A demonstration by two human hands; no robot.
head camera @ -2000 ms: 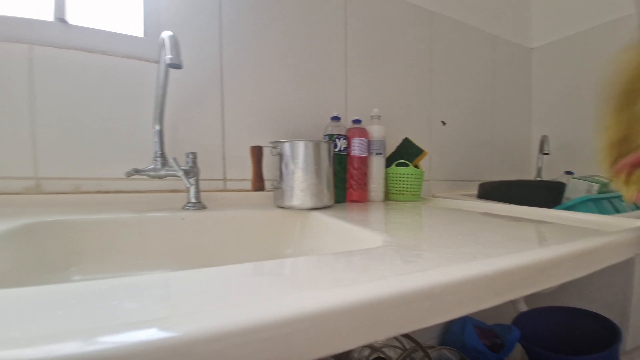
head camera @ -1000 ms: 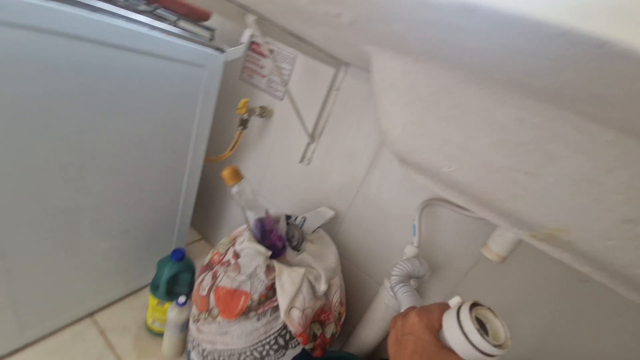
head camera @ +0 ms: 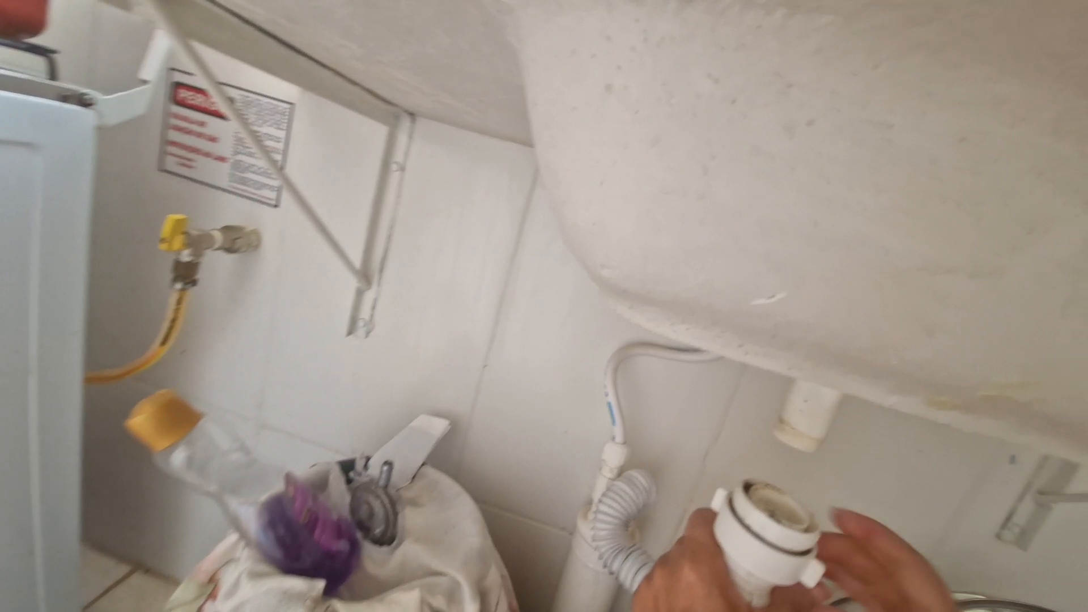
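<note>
Below the underside of the sink basin (head camera: pixel 765 170), my left hand (head camera: pixel 693 569) grips a white plastic drain fitting (head camera: pixel 765 535) whose round open end faces up. My right hand (head camera: pixel 888 561) is at the fitting's right side, blurred, fingers partly hidden; whether it grips the fitting cannot be told. A grey corrugated drain hose (head camera: pixel 625 527) curves from a white standpipe (head camera: pixel 586 565) down behind my left hand. The short white drain outlet (head camera: pixel 807 415) hangs from the basin above the fitting, apart from it. A thin white hose (head camera: pixel 614 387) runs from the standpipe up behind the basin.
At lower left a cloth-covered bundle (head camera: pixel 442 527) bears a clear bottle with a yellow cap (head camera: pixel 163 420), purple plastic and a metal regulator (head camera: pixel 374 510). A yellow-handled gas valve (head camera: pixel 174 232), metal bracket (head camera: pixel 382 212) and printed notice (head camera: pixel 225 140) are on the wall beside a pale appliance panel (head camera: pixel 42 340).
The view has swung from above the sink to beneath it. My right hand has come into view beside the fitting, which my left hand held one second ago too.
</note>
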